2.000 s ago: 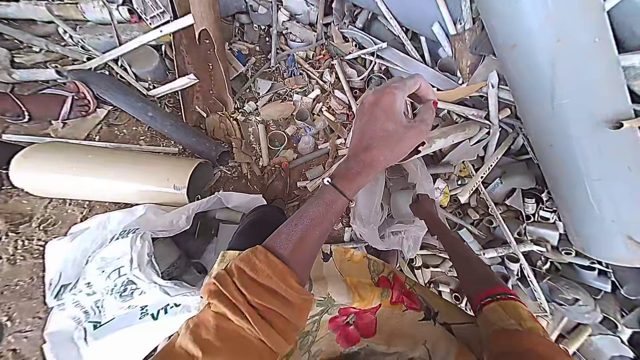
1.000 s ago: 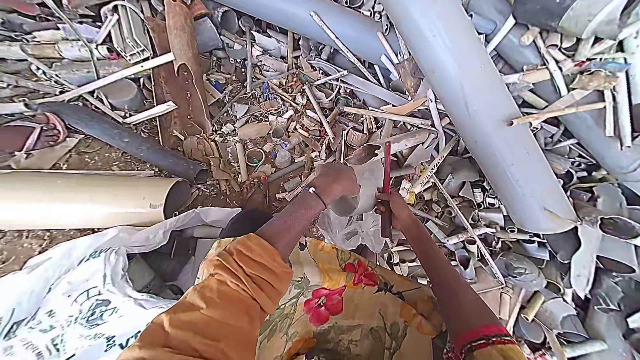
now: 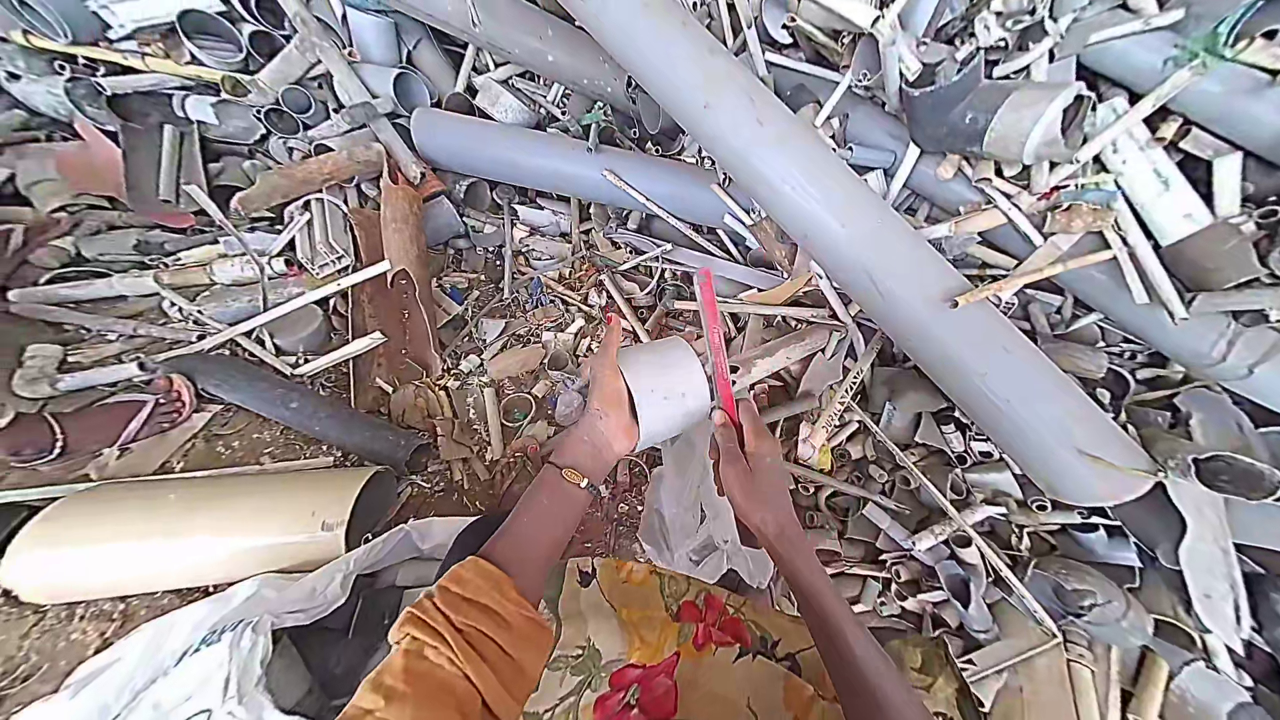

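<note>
My left hand (image 3: 606,405) grips a short section of grey plastic pipe (image 3: 665,392) by its left end, with the thumb or a finger raised above it. My right hand (image 3: 748,462) is closed around the lower part of a long, narrow red tool (image 3: 717,345), perhaps a hacksaw blade or its holder. The tool stands nearly upright just right of the pipe section's right end; whether they touch I cannot tell. Below the pipe section, a whitish translucent plastic bag (image 3: 690,510) lies between my forearms, above the flowered cloth on my lap.
A long grey pipe (image 3: 860,240) slants across the scrap pile. Another grey pipe (image 3: 560,165) lies behind. At left are a cream pipe (image 3: 190,530), a dark pipe (image 3: 300,405) and a person's sandalled foot (image 3: 110,425). A white woven sack (image 3: 190,650) holds grey pieces at lower left.
My left hand, raised and away from the pipe piece two seconds ago, now holds it. The red tool shows in my right hand from one second ago. The view has shifted, showing more of the pile.
</note>
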